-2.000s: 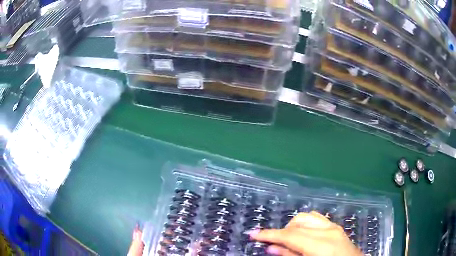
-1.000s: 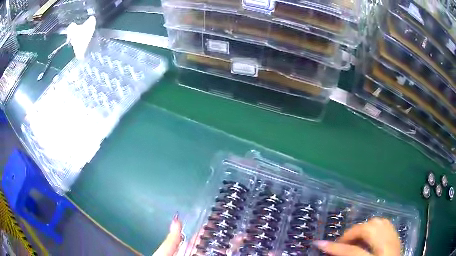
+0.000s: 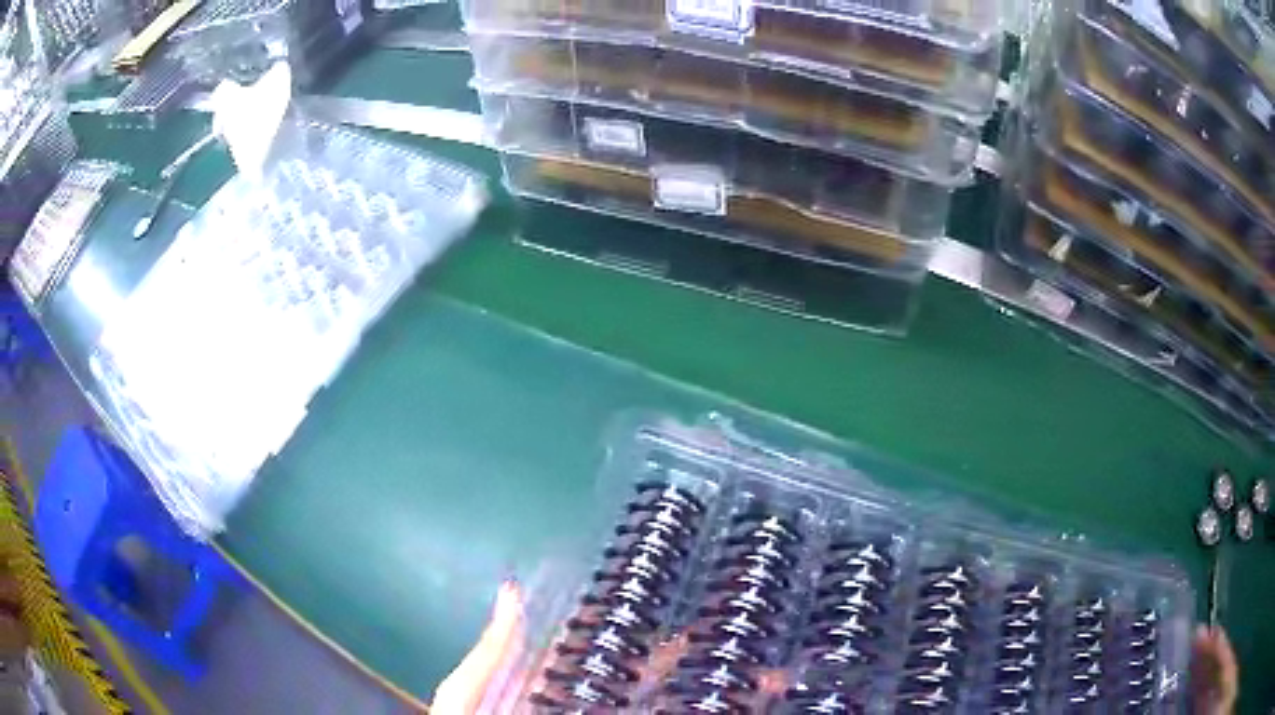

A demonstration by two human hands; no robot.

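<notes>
A clear blister tray (image 3: 895, 514) lies nearest me, its lower part cut off by the bottom edge. Columns of round dark components (image 3: 755, 573) with silver points stand on edge in it. My left hand (image 3: 487, 657) is at the tray's left edge, with fingertips also showing through the clear plastic beneath the columns. My right hand (image 3: 1215, 673) is at the tray's right edge, mostly cut off. Both hands hold the tray by its sides. Several set-aside components (image 3: 1223, 492) lie flat at the far right, above a thin stick (image 3: 1214, 587).
Stacked filled trays (image 3: 727, 133) stand at the back, with another stack (image 3: 1147, 182) at back right. A glaring empty blister tray (image 3: 224, 349) lies at left, beside a white object (image 3: 253, 119). A blue stool (image 3: 126, 545) stands beyond the bench's left edge.
My right hand has left the components in the middle columns and moved right to the tray's right edge. My left hand stays at the left side. The view has shifted to the left.
</notes>
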